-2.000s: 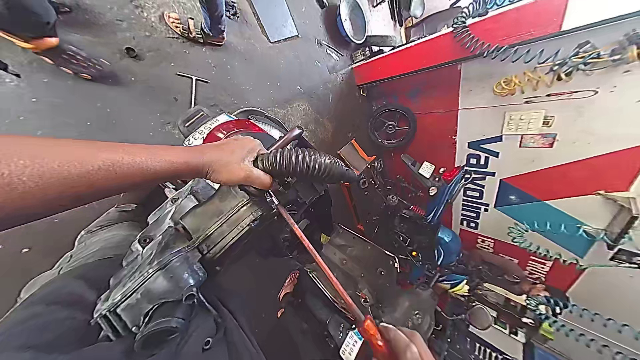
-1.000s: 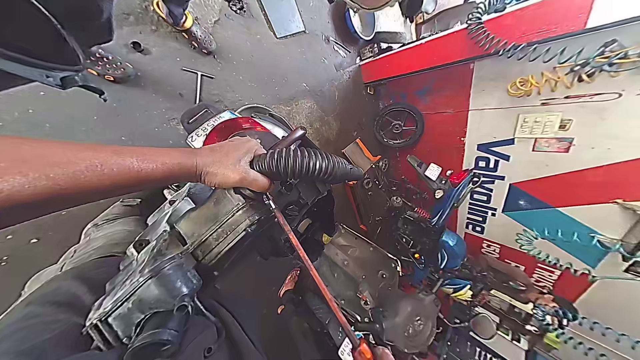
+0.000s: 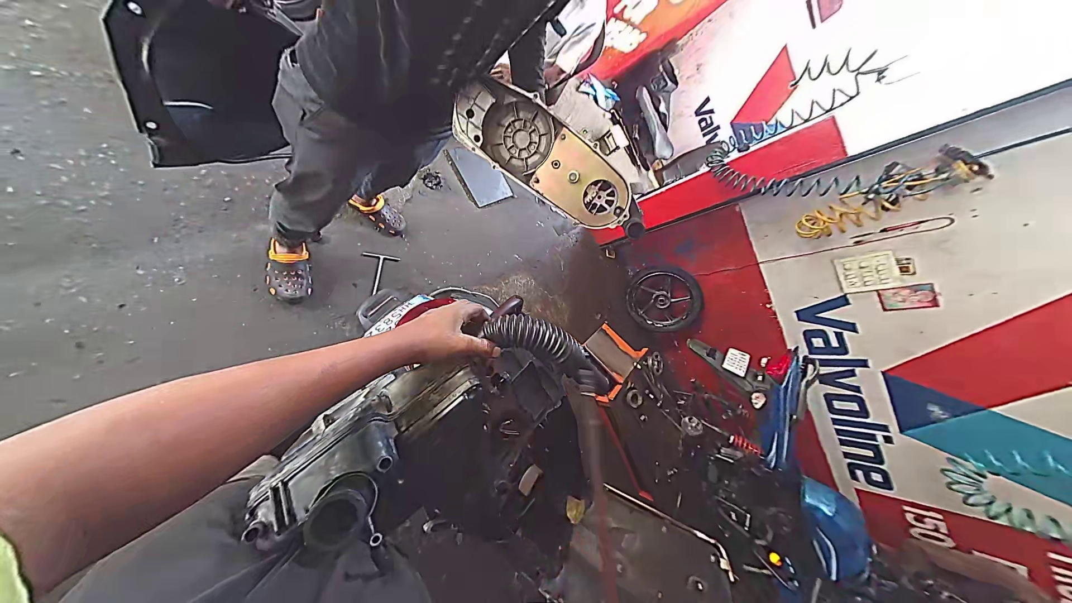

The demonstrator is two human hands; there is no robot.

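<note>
My left hand [image 3: 456, 335] is closed around the end of a black corrugated rubber hose [image 3: 536, 333], beside the scooter's red tail light [image 3: 423, 312]. Below my left forearm lies a dirty black plastic airbox [image 3: 360, 444] with a round open port, near my legs. The hose runs right towards dark scooter parts. My right hand is out of view; a blurred reddish upright streak shows at the lower middle, and I cannot tell what it is.
A person in dark clothes [image 3: 327, 126] stands ahead beside a metal crankcase cover [image 3: 548, 155] and a large black panel [image 3: 197, 84]. A T-handle wrench [image 3: 379, 270] and a spoked wheel [image 3: 664, 299] lie on the floor. Coiled air hoses [image 3: 837, 219] hang along the right wall.
The person ahead has come much further into view, with the crankcase cover now showing. My right hand, earlier holding a long red-handled tool, has left view. The view has shifted.
</note>
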